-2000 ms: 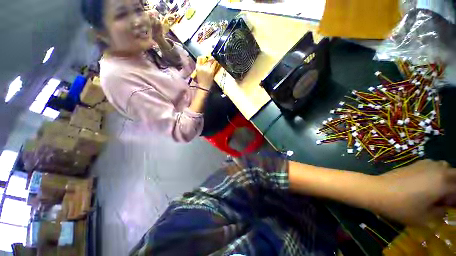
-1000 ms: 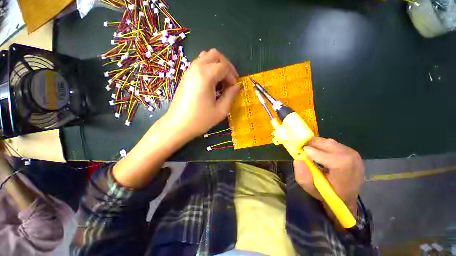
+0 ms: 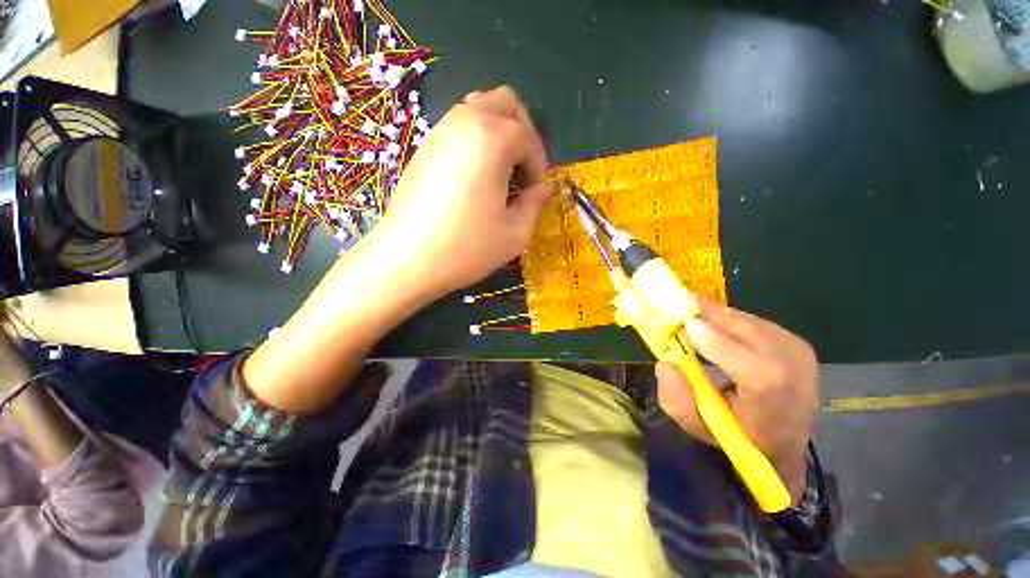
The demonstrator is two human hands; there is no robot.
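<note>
The amber circuit board panel [image 3: 644, 215] lies on the dark green benchtop. Two connector leads [image 3: 498, 296] stick out from its lower left edge, with white plugs outward. My right hand [image 3: 751, 367] grips the yellow soldering iron [image 3: 661, 303], whose tip is at the panel's upper left corner. My left hand [image 3: 480, 186] is at that same corner, its fingertips pinching a lead close to the iron tip. Most of this lead is hidden by the fingers.
A pile of loose leads [image 3: 333, 124] lies beyond my left forearm. A black fan [image 3: 96, 192] stands at the left. A roll-like translucent object [image 3: 980, 51] is at the top right. Another person's arm and pink sleeve [image 3: 68, 485] show at the lower left.
The view has swung from the neighbouring person down to the panel. Since one second ago, my left fingers and the iron tip have come together at the panel's upper left corner.
</note>
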